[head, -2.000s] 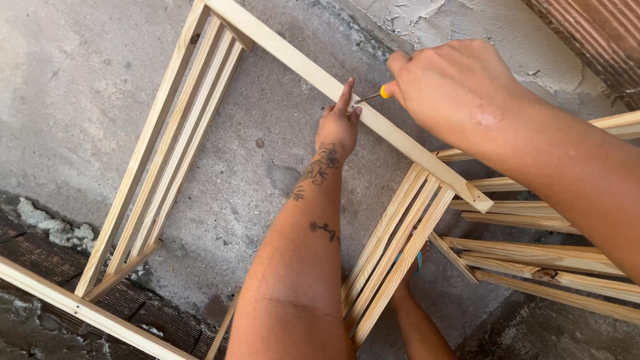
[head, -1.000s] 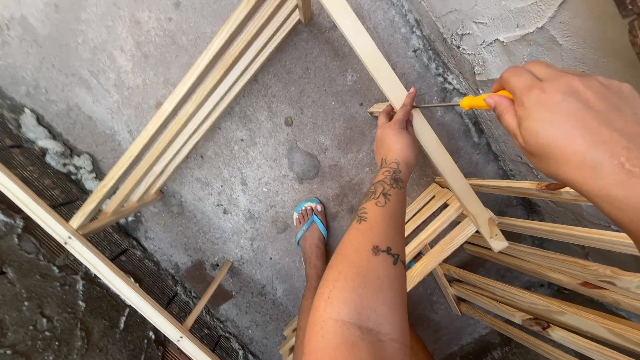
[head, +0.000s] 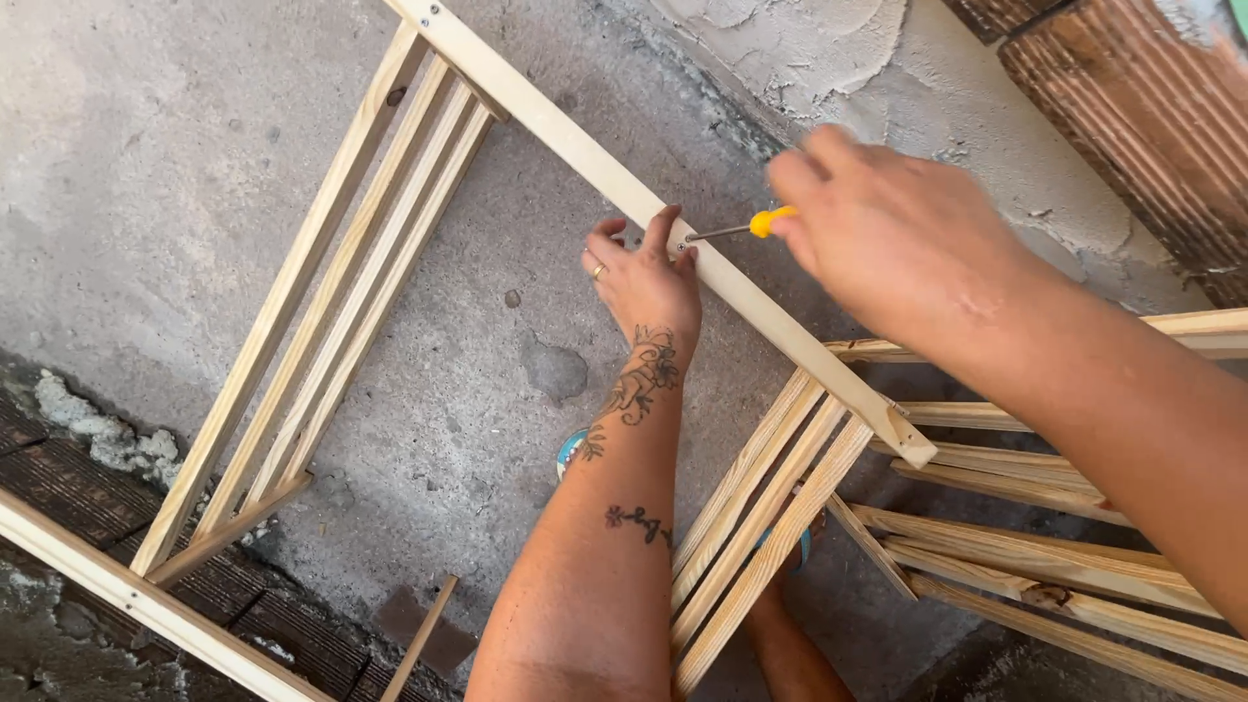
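My right hand (head: 877, 214), slightly blurred, is closed around the yellow handle of a screwdriver (head: 762, 222). The screwdriver's metal tip meets a screw (head: 689, 237) in the long pale wooden rail (head: 575, 161) of a slatted wooden frame. Beside that spot my left hand (head: 648, 273), wearing a ring, has its index finger and thumb at the rail. Its other fingers are curled at the rail's far side; whether they hold a piece behind it is hidden. Another screw head (head: 681, 248) shows between finger and thumb.
Slatted sections (head: 292, 292) join the rail at the left, with more slats (head: 760, 526) below right. Further wooden slats (head: 1053, 565) lie at the right. A second rail (head: 146, 604) crosses the lower left. A rough wall (head: 936, 107) borders the concrete floor (head: 448, 390). Sandaled feet are partly hidden.
The short wooden piece seen projecting by my left fingers one second ago no longer shows there. My right hand remains on the screwdriver. The view has shifted.
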